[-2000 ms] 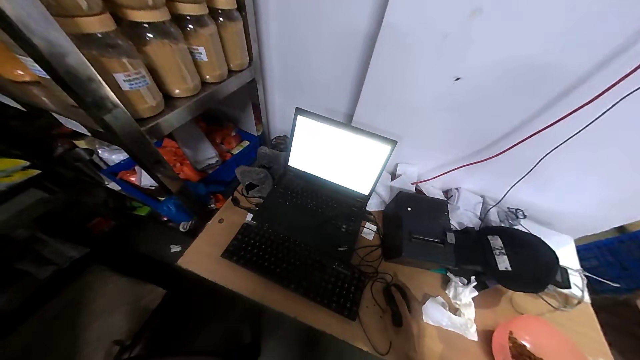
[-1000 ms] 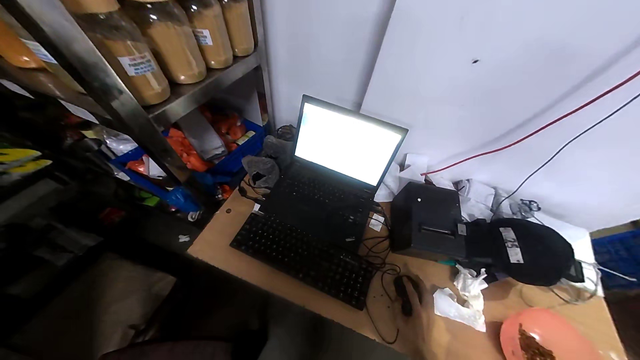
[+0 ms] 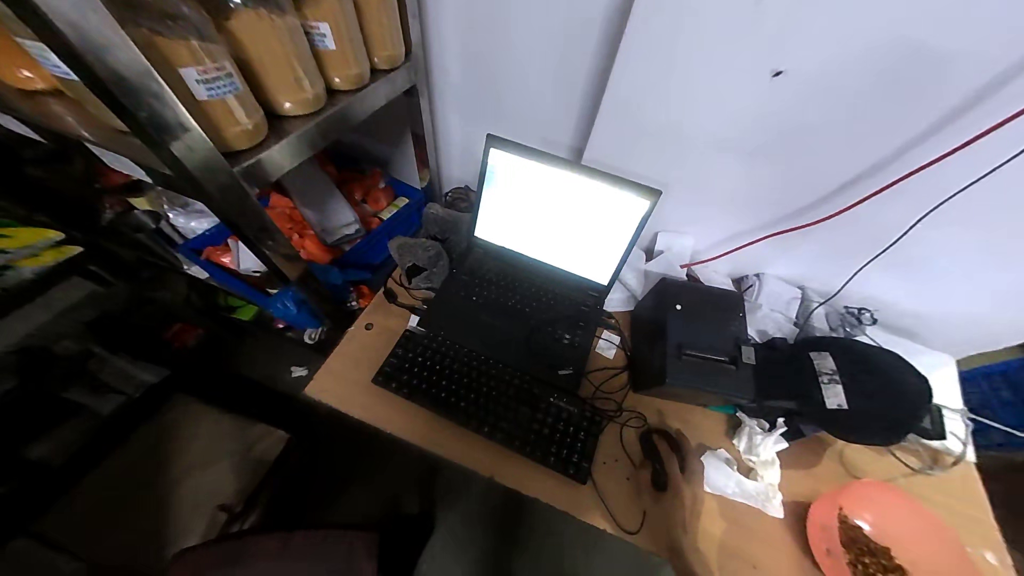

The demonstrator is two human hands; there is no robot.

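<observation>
My right hand [image 3: 674, 490] rests around a black computer mouse [image 3: 658, 458] on the wooden table [image 3: 376, 420], with its fingers on both sides of the mouse. Left of it lies a black keyboard [image 3: 488, 400], set before an open laptop [image 3: 520, 312] whose screen [image 3: 560, 216] glows white. Looped black cables [image 3: 612, 400] run between the keyboard, laptop and mouse. Crumpled white paper [image 3: 748, 480] lies just right of the hand. My left hand is outside the view.
A black receipt printer [image 3: 692, 340] and a black cap [image 3: 856, 388] sit at the back right. An orange bowl [image 3: 904, 528] with brown bits is at the front right. On the left, a metal shelf [image 3: 320, 112] holds jars [image 3: 216, 88] above a blue crate [image 3: 392, 232].
My right hand, not seen in the earliest frame, has come in from the lower edge and onto the mouse.
</observation>
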